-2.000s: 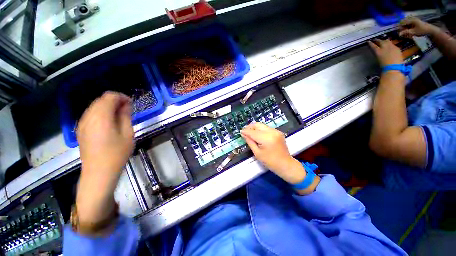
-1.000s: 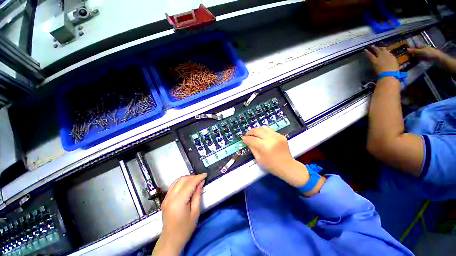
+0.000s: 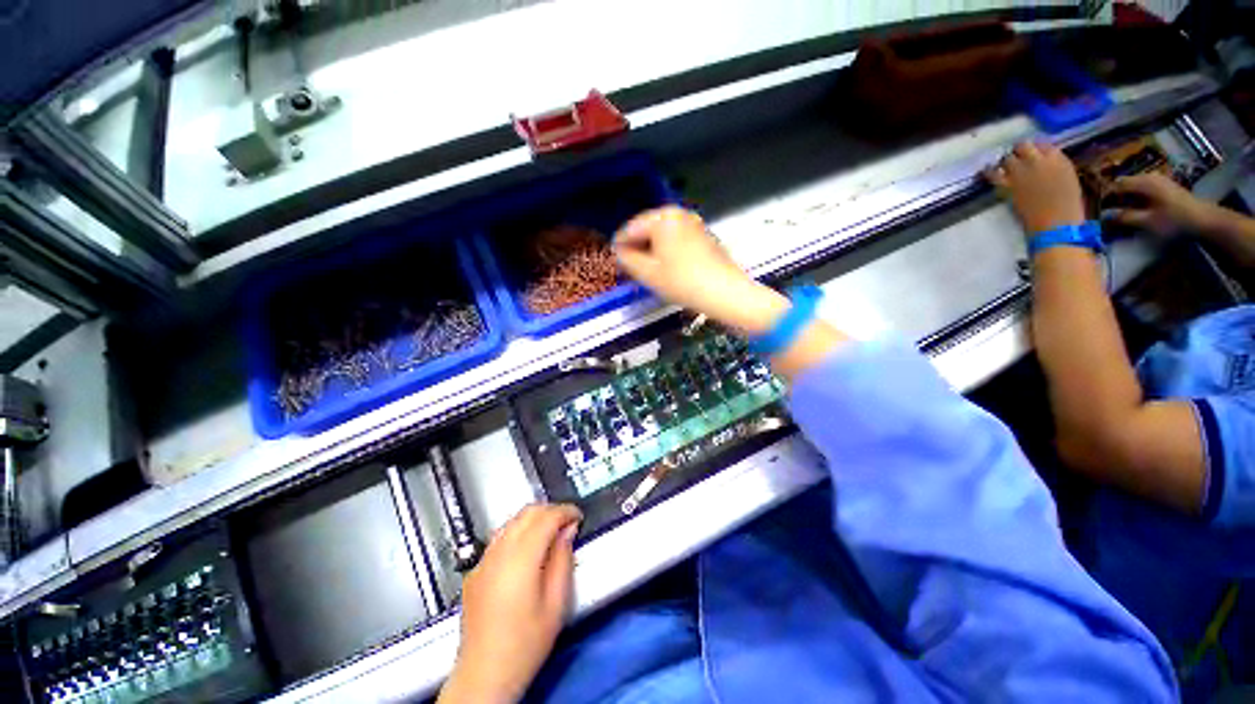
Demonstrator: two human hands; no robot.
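Observation:
A green circuit board panel with a row of repeated units lies in a black pallet on the line. My left hand rests at the pallet's near left corner, fingers together; whether it holds a small component cannot be told. My right hand, with a blue wrist strap, is raised over the right edge of the right blue bin, fingertips pinched together; anything between them is too small to see. Orange leaded components lie in that bin. Grey leaded components lie in the left blue bin.
A second board panel lies in a pallet at the lower left. A metal rod stands between the rails. A red holder is on the ledge. Another person's hands work at the right, near a brown box.
My right hand has moved from the board up to the right bin. My left hand went from the left bin to the pallet corner and stays there. The view has shifted slightly.

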